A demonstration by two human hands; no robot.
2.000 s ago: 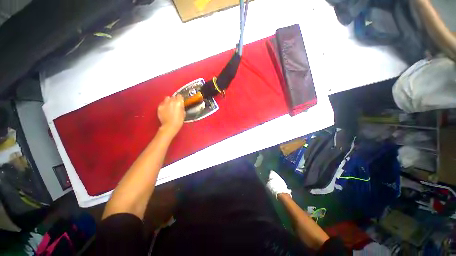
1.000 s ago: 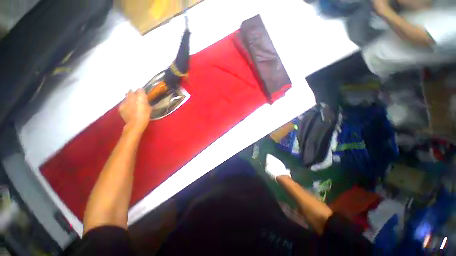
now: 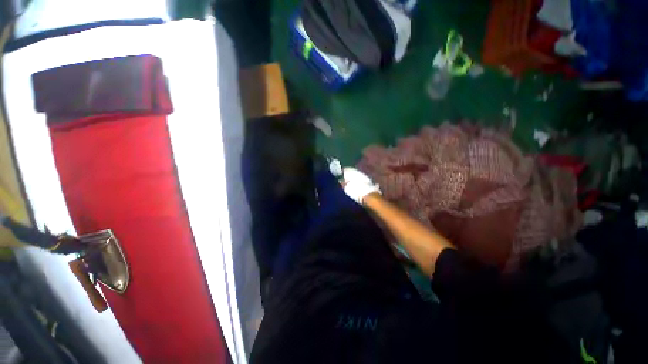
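The red fabric panel point(image 3: 135, 185) lies on the white-covered table point(image 3: 206, 142) at the left of the view, its dark folded end point(image 3: 99, 87) toward the top. The steam iron point(image 3: 108, 263) rests over the panel's left edge, its orange-brown handle showing with no hand on it. My left hand is not in view. My right hand point(image 3: 361, 186), in a white covering, is low beside my dark clothing, away from the table. It is small and blurred, so its fingers and any held thing cannot be made out.
A heap of pinkish-brown patterned fabric point(image 3: 462, 170) lies right of my right hand. A blue container with dark and white cloth point(image 3: 348, 35), a brown board point(image 3: 264, 90) and a red crate point(image 3: 508, 32) stand around the green floor point(image 3: 384, 106). The iron's dark hose point(image 3: 35, 237) runs to the left edge.
The view has swung right and down, so the table now sits at the left. My left hand has left the iron's handle and gone out of view. My right hand stays low.
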